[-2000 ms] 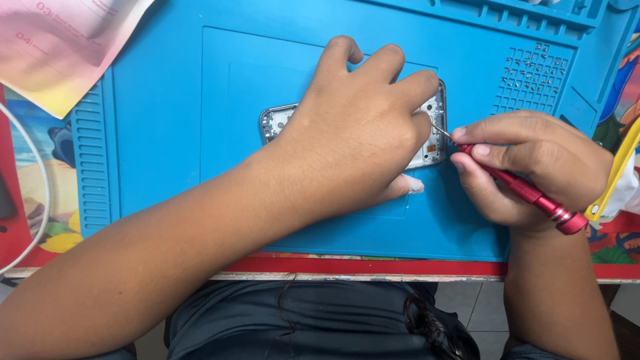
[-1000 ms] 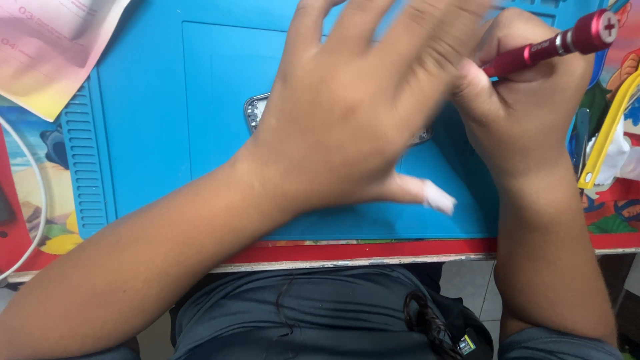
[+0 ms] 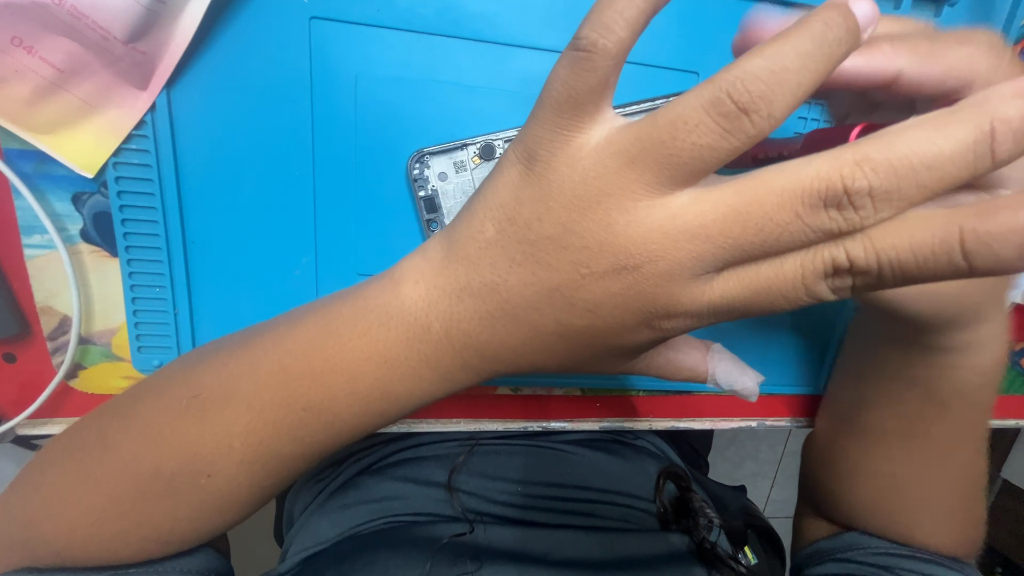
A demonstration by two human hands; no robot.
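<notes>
My left hand [image 3: 640, 216] is spread wide above a smartphone frame [image 3: 460, 172] that lies on a blue silicone work mat [image 3: 248, 192]. White tape or tissue [image 3: 732, 374] wraps the tip of its thumb. Only the left end and part of the upper edge of the phone frame show; the hand hides the rest. Behind the spread fingers at the upper right is my right hand [image 3: 920, 60], partly hidden and blurred. A red screwdriver [image 3: 828, 144] lies against it, mostly covered, and appears held in that hand.
A pink and yellow printed sheet [image 3: 104, 72] overlaps the mat's upper left corner. A white cable [image 3: 68, 296] curves along the left side over a colourful printed surface. The table's red front edge [image 3: 608, 406] runs below my forearms.
My left hand has come off the phone frame, opened its fingers and reached right, across my right hand. My right hand has moved up and away from the phone with the red screwdriver.
</notes>
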